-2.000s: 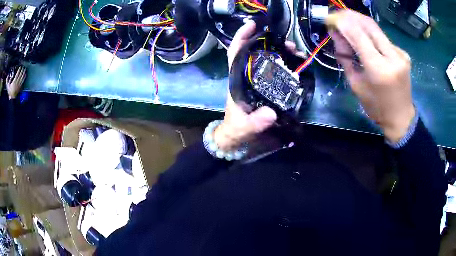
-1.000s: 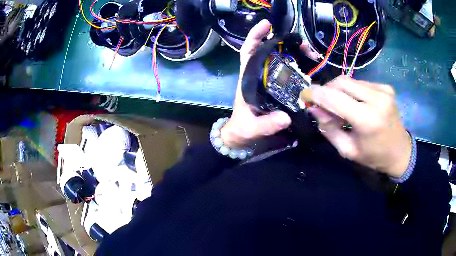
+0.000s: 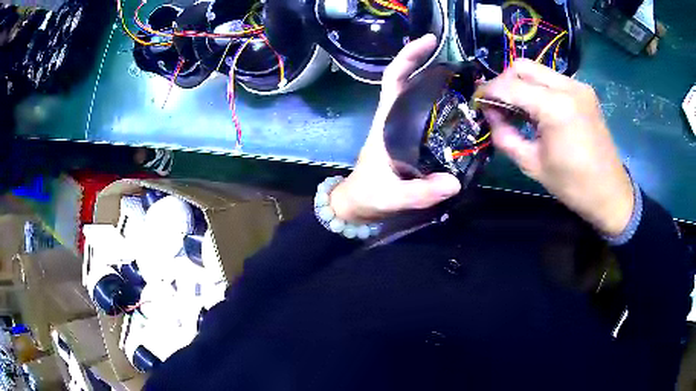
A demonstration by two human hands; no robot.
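My left hand (image 3: 389, 172) holds a black camera head (image 3: 408, 126) from its left side, its open face turned up and to the right. Inside sits a small circuit board (image 3: 452, 136) with yellow and red-orange leads at its edge. My right hand (image 3: 555, 137) is at the right rim of the head, thumb and forefinger pinched together. What the fingertips hold is too small to tell. Behind it, a camera housing (image 3: 488, 44) with red and yellow leads stands on the green bench (image 3: 305, 122).
More black-lined housings (image 3: 365, 46) with loose wire leads stand in a row to the left. A dark block with a label (image 3: 632, 29) is at the back right. Below the bench, an open carton (image 3: 240, 229) holds white and black camera parts.
The camera head has shifted right and turned in my left hand. My right hand has moved from the board up to the head's right rim. Red-orange leads now lie across the board's lower edge.
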